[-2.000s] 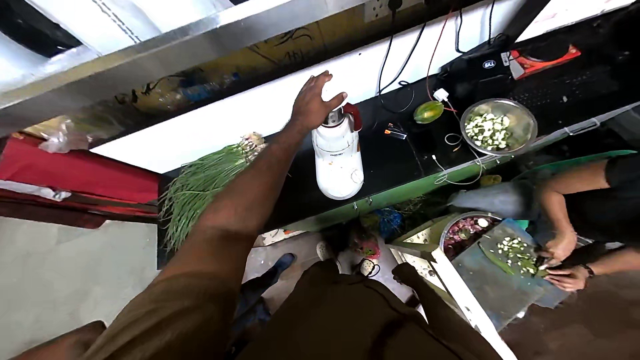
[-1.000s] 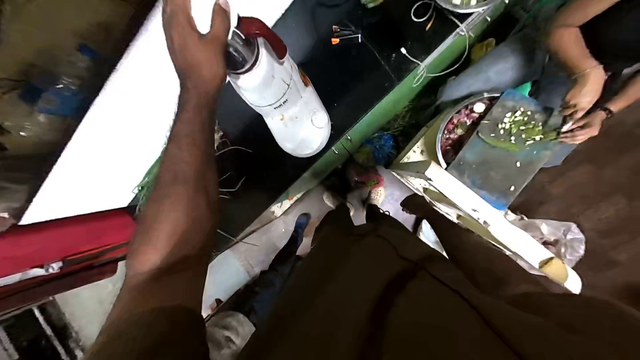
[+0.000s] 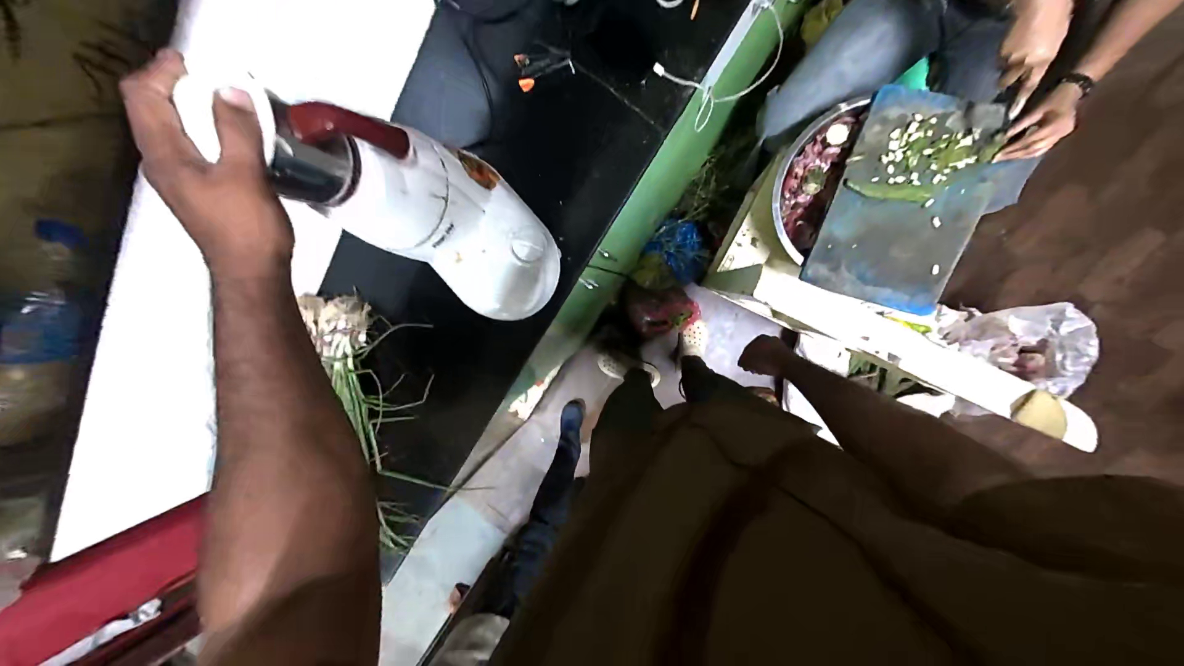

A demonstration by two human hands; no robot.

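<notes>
A white mixer grinder (image 3: 495,245) stands on the black counter, with a metal jar (image 3: 319,168) on it that has a dark red handle (image 3: 347,125). My left hand (image 3: 208,153) is over the top of the jar, its fingers and thumb around the white lid (image 3: 222,116). Green onions (image 3: 347,370) lie on the counter beside my left forearm. Low at the centre right, my right hand (image 3: 763,356) hangs in shadow near the white edge of a low stand; its fingers are too dark to make out, and nothing plain shows in it.
At right a co-worker's hands (image 3: 1041,120) cut a green vegetable on a board (image 3: 902,231), beside a steel bowl (image 3: 782,208) of chopped pinkish pieces. A plastic bag (image 3: 1064,342) lies beyond the stand's white edge (image 3: 879,338). A white cable (image 3: 708,91) hangs over the counter's green edge.
The view has turned and come closer to the mixer grinder. My left hand, its fingers spread over the jar two seconds ago, now has them around the white lid.
</notes>
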